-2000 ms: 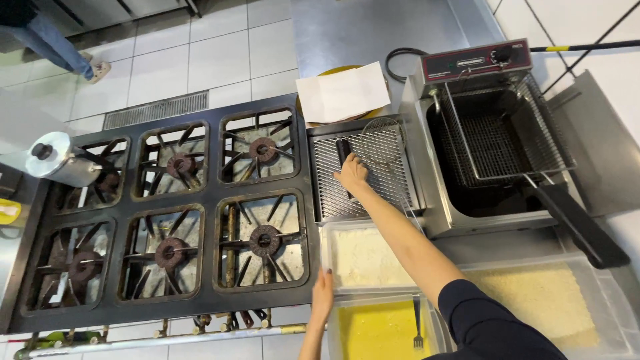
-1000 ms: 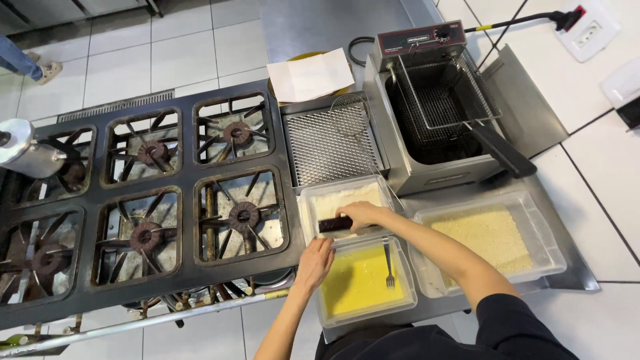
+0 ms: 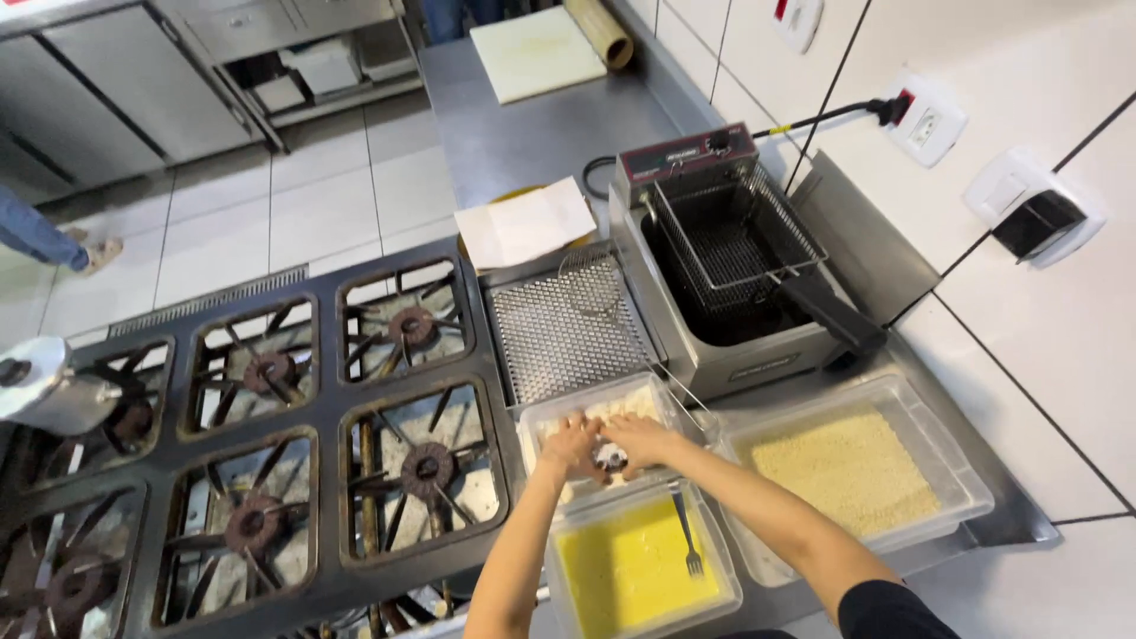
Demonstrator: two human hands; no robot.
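Note:
Both of my hands are down in a clear plastic tub of white flour-like powder (image 3: pixel 641 404). A dark piece of food (image 3: pixel 611 459), partly dusted white, lies between them and is partly hidden. My left hand (image 3: pixel 575 446) is on its left side and my right hand (image 3: pixel 637 439) on its right, with the fingers of both spread at the powder. Just in front is a tub of yellow liquid (image 3: pixel 612 559), where a fork (image 3: pixel 688 537) rests. To the right stands a wider tub of beige crumbs (image 3: pixel 852 470).
Behind the tubs are a perforated metal tray (image 3: pixel 564 333) with a wire skimmer (image 3: pixel 590 284) and a fryer (image 3: pixel 732 359) with its basket (image 3: pixel 741 240). Left is a gas stove (image 3: pixel 328 426) bearing a metal pot (image 3: pixel 53 390). White paper (image 3: pixel 524 222) lies beyond the tray.
My right hand has moved from the perforated tray to the powder tub, bringing the dark piece. My left hand has come from the tub's edge into the powder. The view has shifted.

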